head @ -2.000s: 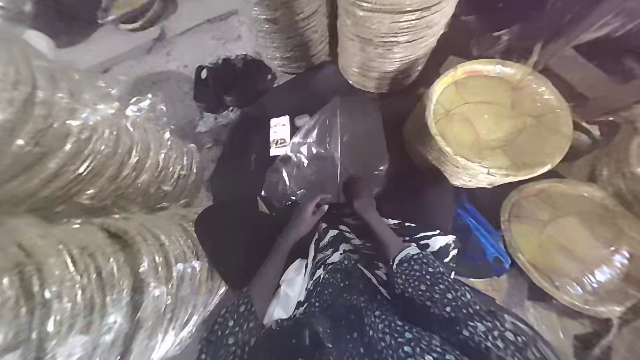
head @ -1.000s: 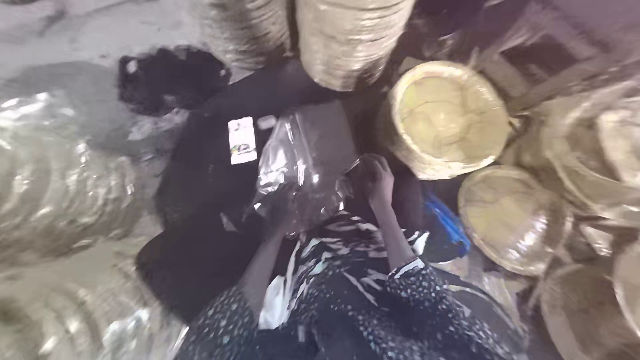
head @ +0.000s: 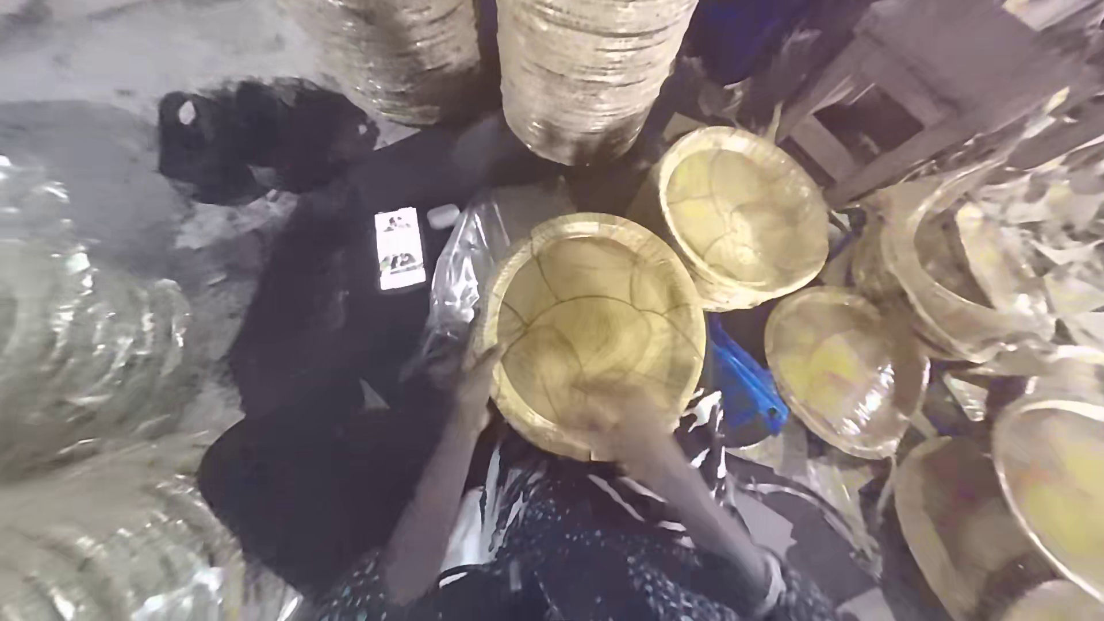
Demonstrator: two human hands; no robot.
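Observation:
A round plate of stitched dried leaves (head: 595,302), perhaps the top one of a stack, lies over my lap. My left hand (head: 473,379) grips its left rim. My right hand (head: 612,410), blurred, lies over the lower part of its inside, with the fingers spread indistinctly. Clear plastic film or a bag (head: 466,267) shows at the plate's left edge, partly hidden under it. A stack of similar leaf plates (head: 742,211) stands just to the upper right.
Tall stacks of leaf plates (head: 591,78) rise ahead, and wrapped stacks (head: 78,345) line the left. A printed white card or packet (head: 399,247) lies on dark cloth. A blue plastic bag (head: 746,379), another leaf plate (head: 841,371) and a wooden stool (head: 897,103) are at the right.
A leaf plate is now in front of me, where earlier the clear plastic was in my hands. My left hand has moved to the plate's rim and my right hand over its inside.

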